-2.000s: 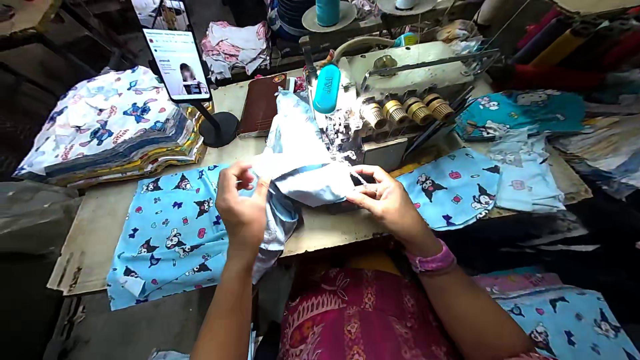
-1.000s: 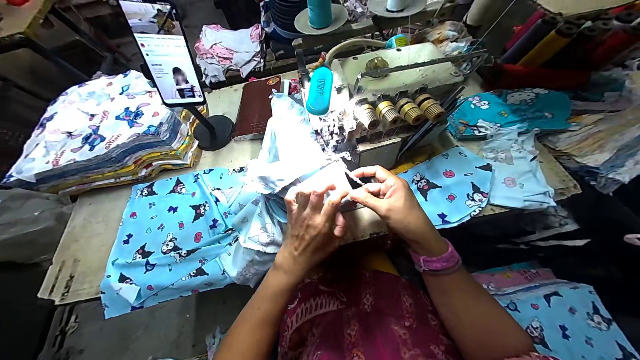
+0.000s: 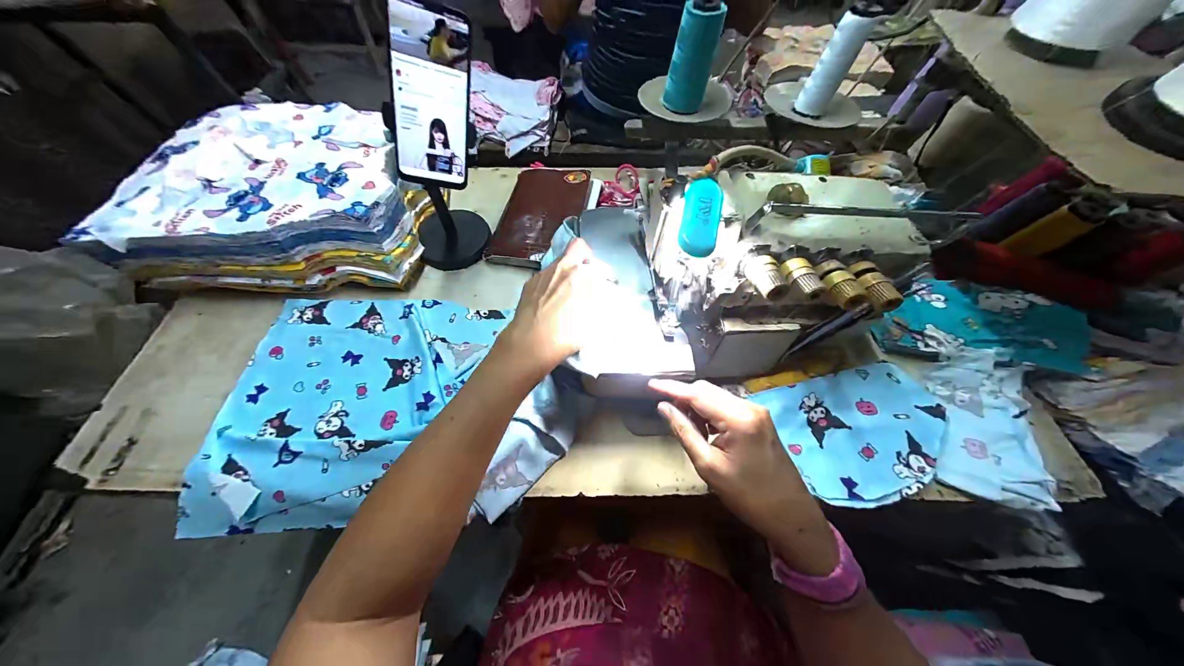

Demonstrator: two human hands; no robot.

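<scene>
An overlock sewing machine (image 3: 814, 213) stands on the worktable, its lamp glaring over the needle area. Light blue fabric (image 3: 541, 435) with printed figures runs from the table up beneath my left hand (image 3: 564, 301), which rests at the left of the machine bed; glare hides its fingertips, so its grip cannot be told. My right hand (image 3: 717, 425) is near the bed's front edge, its index finger extended and thumb apart, with no cloth visible in it. A blue printed piece (image 3: 342, 398) lies spread on the left, and a rounded blue piece (image 3: 856, 430) lies to the right.
A tall stack of printed cloth (image 3: 268, 185) sits at the back left. Beside it are a phone (image 3: 430, 92) on a round stand and a brown notebook (image 3: 541, 215). Teal (image 3: 694, 55) and white thread cones (image 3: 832, 60) rise behind the machine. More cloth pieces (image 3: 990, 435) lie at right.
My left hand has moved up and away from my right hand, toward the left of the machine bed. My right hand, earlier pinching at the cloth edge, now has its fingers apart.
</scene>
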